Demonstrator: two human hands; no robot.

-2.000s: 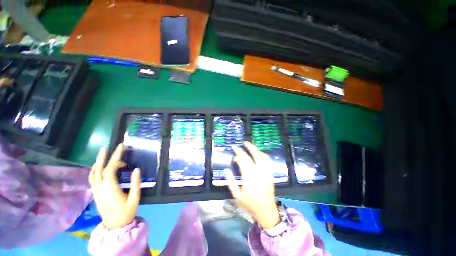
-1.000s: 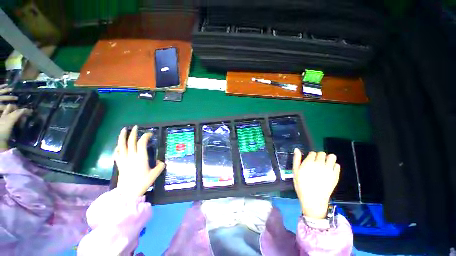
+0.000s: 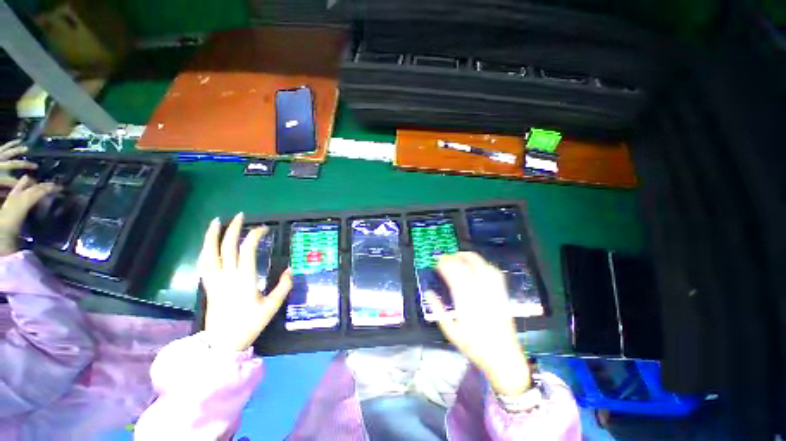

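Note:
A black foam tray lies in front of me with five phones in a row. The second phone shows green rows with a red spot. The middle phone has a mostly dark screen with wrinkled film. The fourth phone shows green rows; its lower part is partly hidden by my right hand, whose fingertips are over its screen. The rightmost phone is dark with a bright strip low down. My left hand is spread over the leftmost phone, hiding most of it.
Two dark phones lie right of the tray. Behind are an orange-brown board with a single phone, and a narrow board with a pen and green block. Stacked foam trays stand behind. A neighbour's hands work at a left tray.
My right hand has moved left from the rightmost phone to the fourth one. The rightmost phone now shows a bright lower strip. My left hand has stayed nearly in place.

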